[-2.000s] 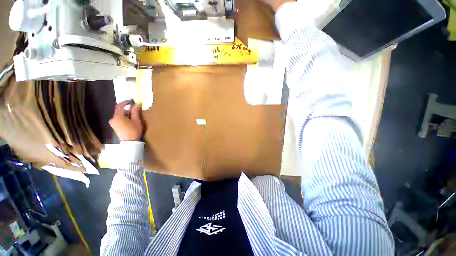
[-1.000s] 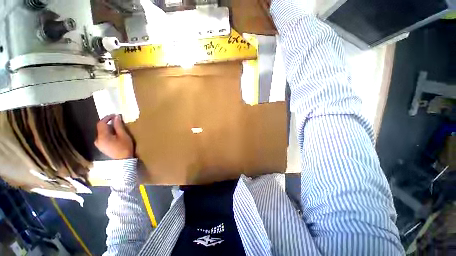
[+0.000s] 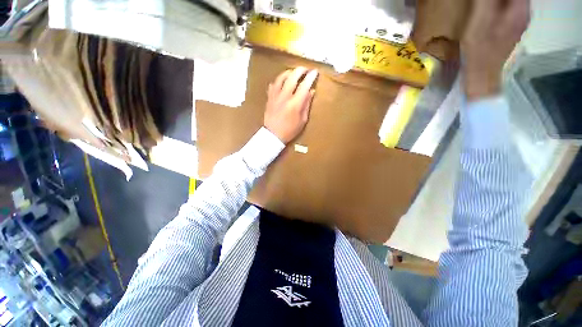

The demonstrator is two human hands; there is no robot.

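A brown cut panel (image 3: 344,172) lies flat across the white table, with a tiny pale tag (image 3: 300,148) near its middle. A clamp bar edged with yellow tape and black handwriting (image 3: 383,59) lies across its far edge. My left hand (image 3: 290,102) rests on the panel near the bar, fingers slightly apart, palm down. My right hand (image 3: 494,32) is at the upper right beside the clamp, over brown fabric, blurred and partly cut off by the top edge; its fingertips are unclear.
The white machine head (image 3: 147,29) is at the upper left. A stack of brown panels (image 3: 89,96) hangs at the left, with white pieces (image 3: 108,153) at its lower edge. A dark screen (image 3: 558,96) stands at the right. White backing pieces (image 3: 223,76) flank the panel.
My left hand has moved from the panel's left edge onto its middle, near the bar. My right hand has come into fuller view, farther right. The view has turned, so the panel appears tilted.
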